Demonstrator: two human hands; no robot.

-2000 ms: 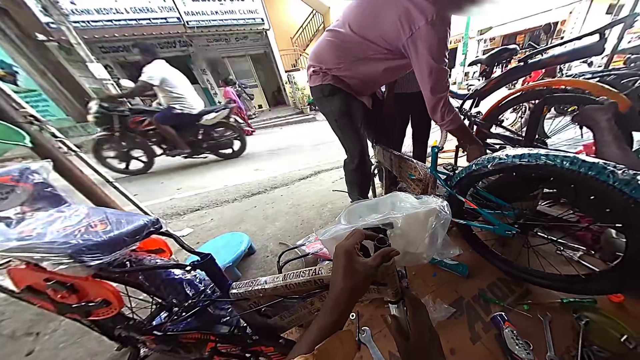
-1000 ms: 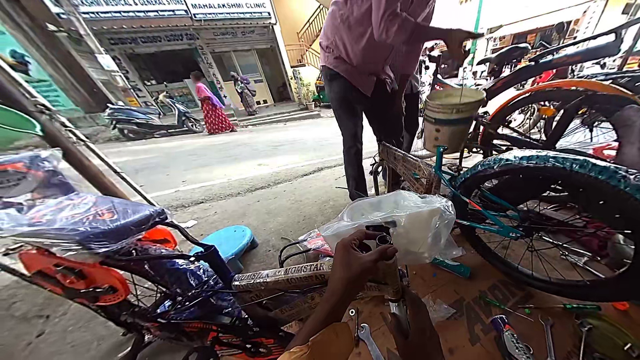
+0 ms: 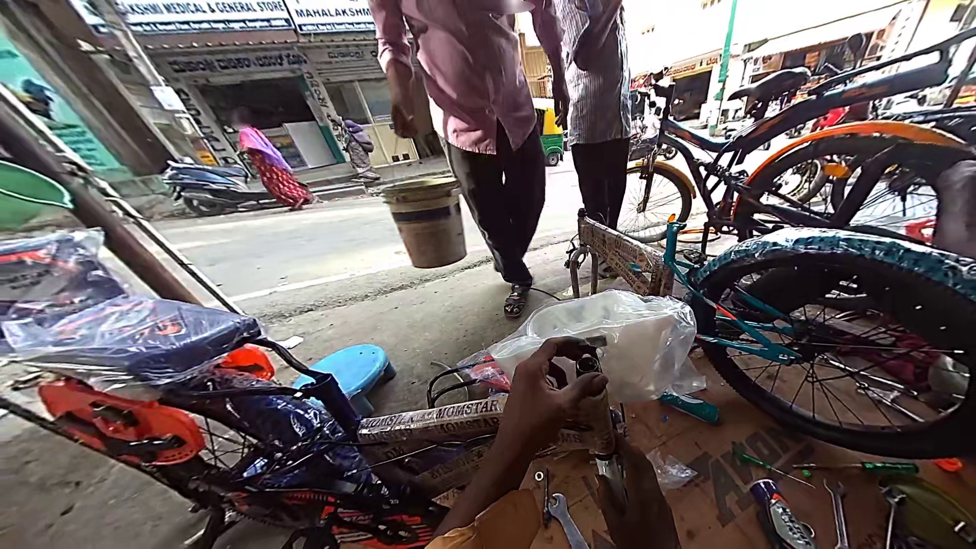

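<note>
A bicycle frame's head tube (image 3: 597, 418), wrapped in printed covering, stands near upright between my hands. My left hand (image 3: 550, 385) curls its thumb and fingers around the tube's open top end; a small dark piece shows by the index fingertip. Lower down, my right hand (image 3: 639, 492) is closed around the bare metal part below the tube, its fingers partly hidden. The wrapped frame tube (image 3: 435, 415) runs left from there. Behind the hands lies a clear plastic bag (image 3: 648, 343) with a pale thing inside. An open-end wrench (image 3: 566, 520) lies on cardboard beside my right hand.
A teal bicycle with a black tyre (image 3: 724, 366) lies at right. Screwdrivers (image 3: 884, 467), wrenches (image 3: 837, 511) and a tube bearing writing (image 3: 784, 518) are at lower right. A blue stool (image 3: 347, 370) stands left. Ahead, a person in pink (image 3: 480, 84) holds a bucket (image 3: 427, 225), beside another person.
The person in pink has turned; the bucket, held up at the right one second ago, now hangs at the left. A second person in stripes shows more. My hands stay at the tube.
</note>
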